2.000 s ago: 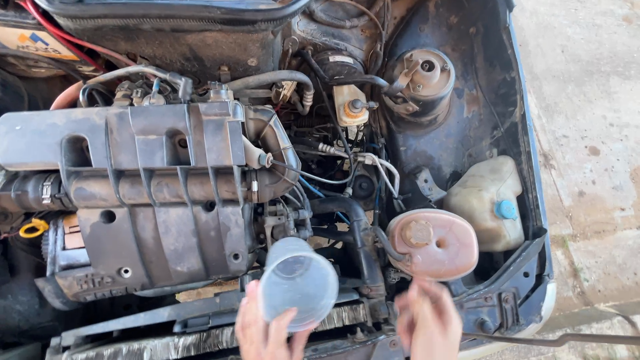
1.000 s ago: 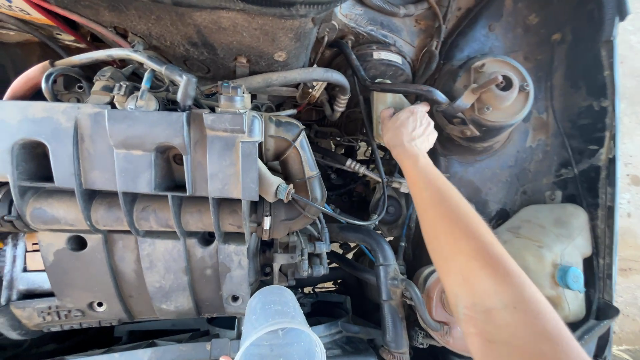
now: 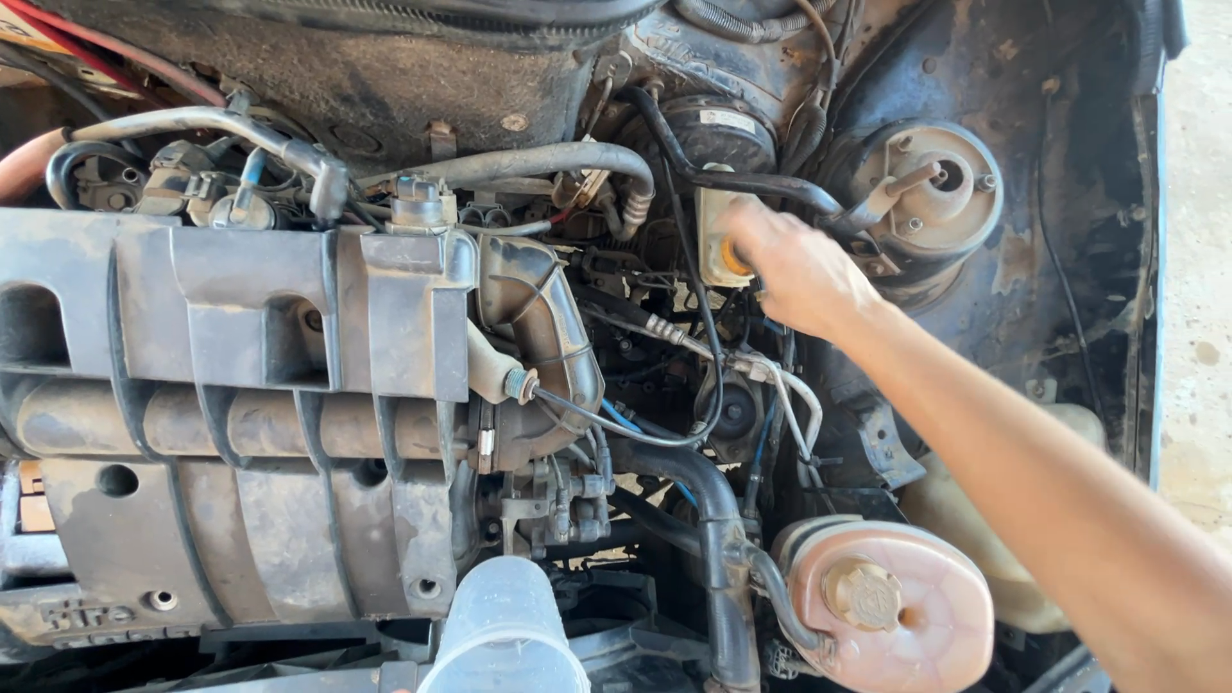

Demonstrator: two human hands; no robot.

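Observation:
My right hand (image 3: 799,269) reaches in from the lower right, its fingers at the brake fluid reservoir (image 3: 714,226). An orange-yellow ring or cap edge (image 3: 733,258) shows beside the fingertips; whether the fingers grip it is hidden. Of my left hand (image 3: 402,690) only a sliver of a finger shows at the bottom edge, against a clear plastic cup (image 3: 505,626). The cup stands at the lower middle, in front of the engine; nothing can be made out inside it.
The ribbed engine cover (image 3: 241,327) fills the left. A pinkish coolant tank with a capped top (image 3: 890,606) and a whitish reservoir (image 3: 1020,577) lie under my forearm. The strut tower (image 3: 924,192) is right of my hand. Hoses and a thin cable (image 3: 707,327) cross the middle.
My right hand was near the coolant tank two seconds ago, then reached up to the brake fluid reservoir. It now sits slightly lower there, exposing more of the reservoir. The view has moved closer.

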